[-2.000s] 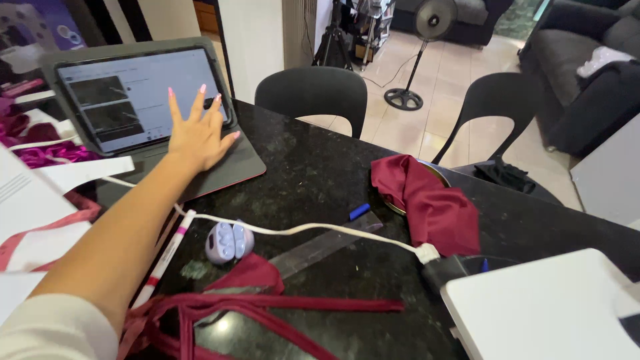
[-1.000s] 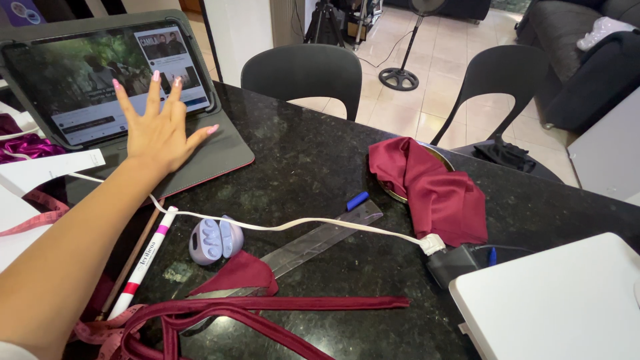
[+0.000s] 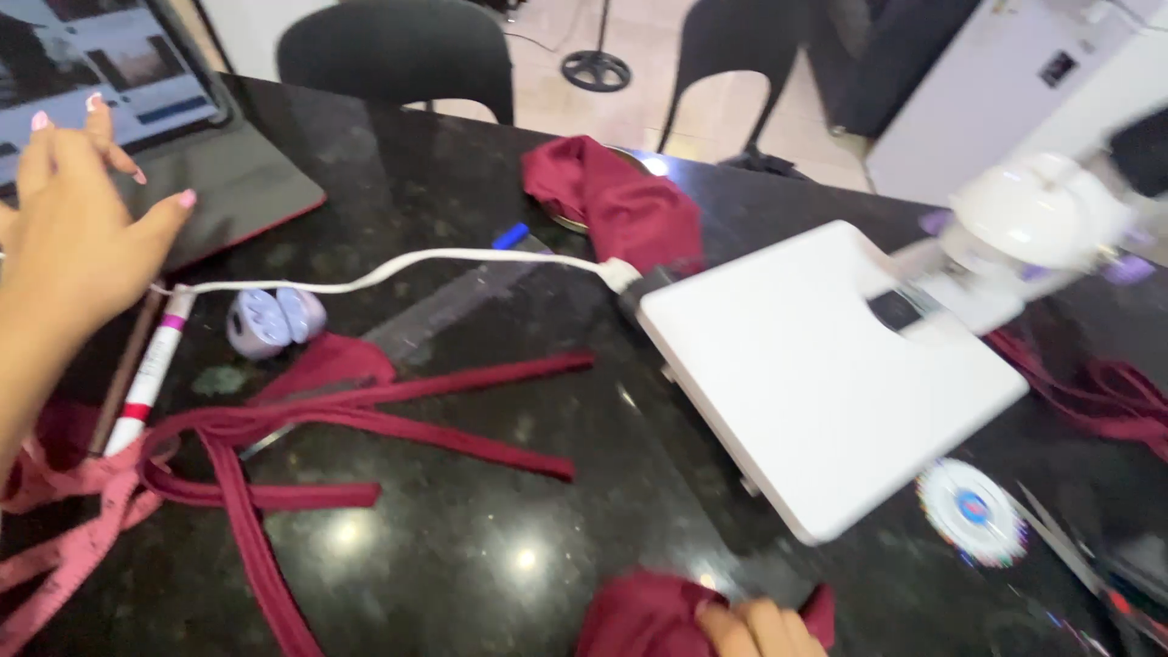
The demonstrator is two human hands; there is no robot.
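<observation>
My left hand is raised with its fingers apart, holding nothing, in front of a tablet in a dark folding case. At the bottom edge, my right hand has its fingers on a bunched dark red cloth; the thumb and part of the cloth are cut off. Sewn dark red fabric straps lie on the black stone table between the hands. A white sewing machine with a white extension table stands at the right. More dark red satin lies over a round dish near the far edge.
A white cable crosses the table past a lilac earbud case and a clear ruler. A marker and pink tape measure lie left. Right are a pin wheel and scissors. Chairs stand beyond.
The view has swung right and down, showing the sewing machine, pin wheel and scissors. My right hand on the cloth has come into view. My left hand stays raised by the tablet, whose screen picture has changed.
</observation>
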